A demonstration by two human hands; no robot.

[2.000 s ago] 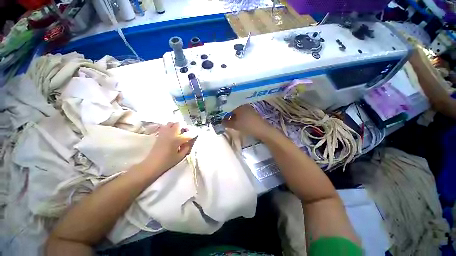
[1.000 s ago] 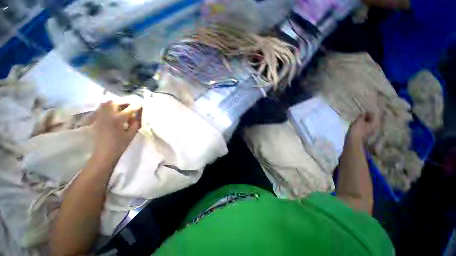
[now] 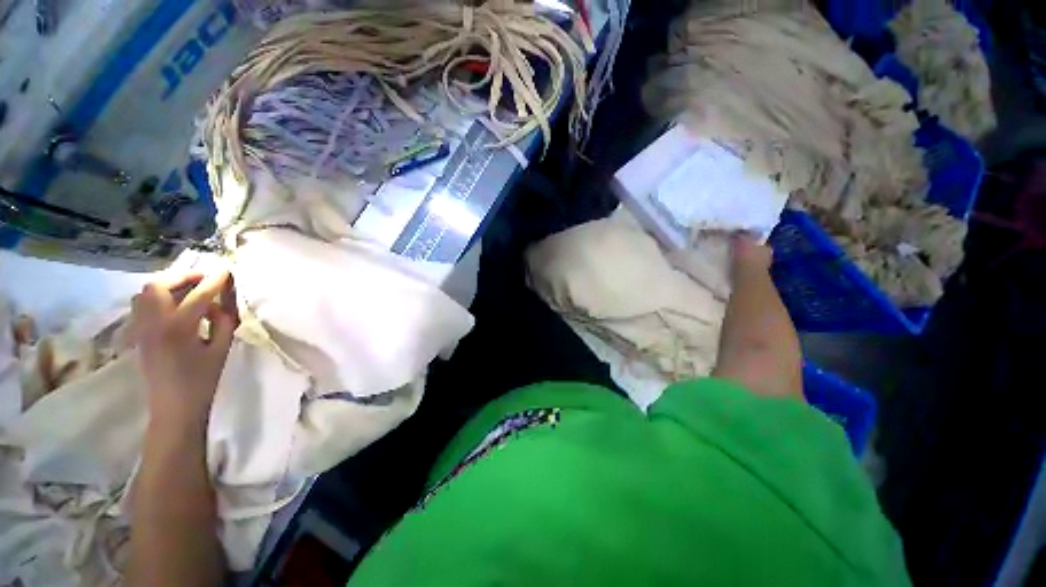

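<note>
The cream garment piece [image 3: 333, 304] lies by the needle area of the sewing machine [image 3: 92, 115] and hangs over the table edge. My left hand [image 3: 189, 315] has its fingertips on the cloth beside the needle area and pinches it. My right hand [image 3: 748, 255] is low at the right, at the cream pile [image 3: 619, 275], beside the white box [image 3: 711, 189]. Its fingers are hidden or blurred, so I cannot tell whether it holds cloth.
Cream strips [image 3: 516, 57] and lilac-grey strips [image 3: 327, 120] lie beside the machine, near snips [image 3: 419, 158] and the table-edge ruler [image 3: 453, 195]. More cream cloth [image 3: 69, 424] is heaped at left. Beige pieces [image 3: 791, 103] fill the upper right around a blue basket [image 3: 837, 275].
The view has swung right and down. My right hand has left the needle area, reached over the right-hand pile, and now is beside the white box. My left hand stays at the cloth.
</note>
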